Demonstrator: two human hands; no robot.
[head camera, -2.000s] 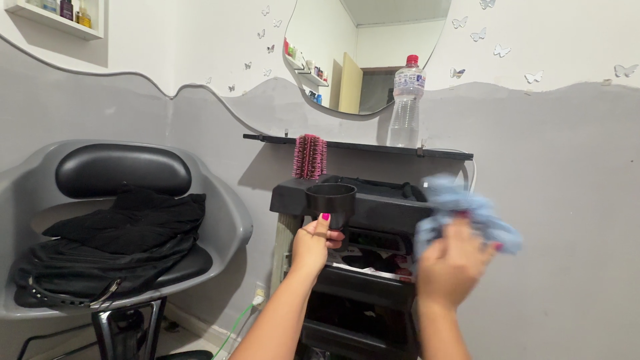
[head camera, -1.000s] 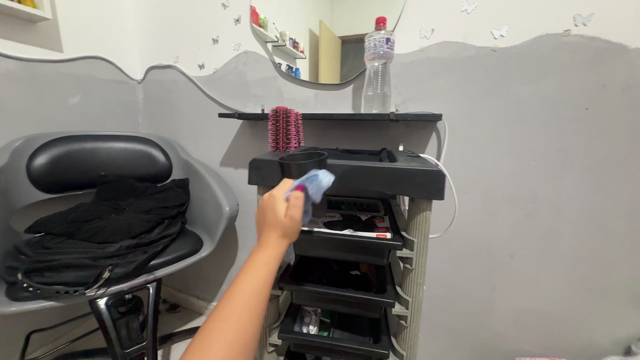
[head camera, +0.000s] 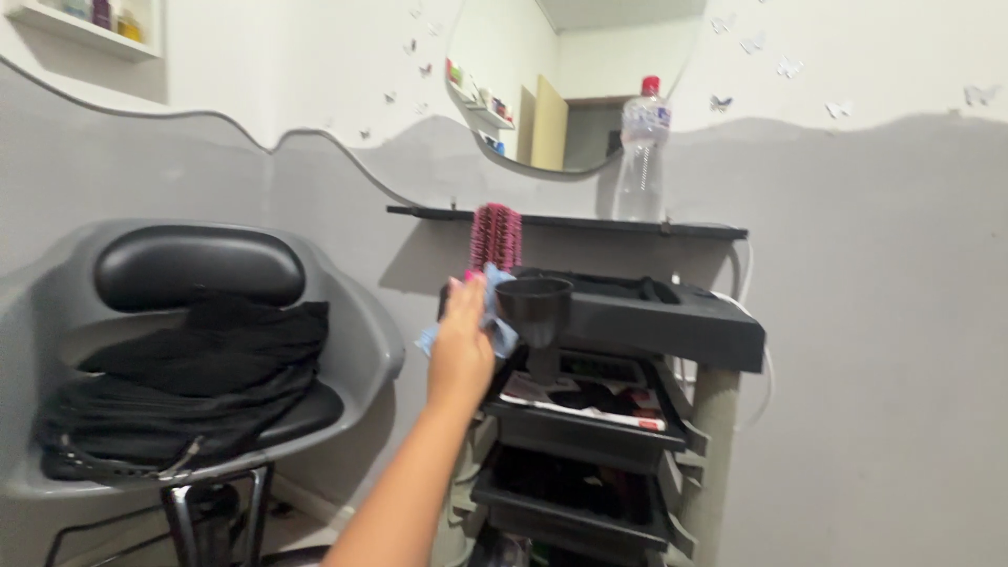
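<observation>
My left hand (head camera: 463, 342) holds a crumpled light-blue cloth (head camera: 504, 335) at the near left corner of the black top tray of a salon trolley (head camera: 661, 327). Just right of the cloth is a black cup-shaped holder (head camera: 535, 303) at the tray's front, with a narrower lower part. A pink round hairbrush (head camera: 496, 236) stands upright behind my fingertips, its lower end hidden. My right hand is out of view.
A clear plastic bottle with a red cap (head camera: 642, 169) stands on the black wall shelf (head camera: 567, 224) below a mirror (head camera: 583, 94). Left is a grey salon chair (head camera: 370, 346) with black fabric (head camera: 213, 354). Pull-out trays (head camera: 583, 520) sit below; a white cable (head camera: 768, 394) hangs right.
Two seconds ago my left hand was at the cup-shaped holder and my right hand had the cloth. Now the cloth is in my left hand, left of the holder, and my right hand has left the view.
</observation>
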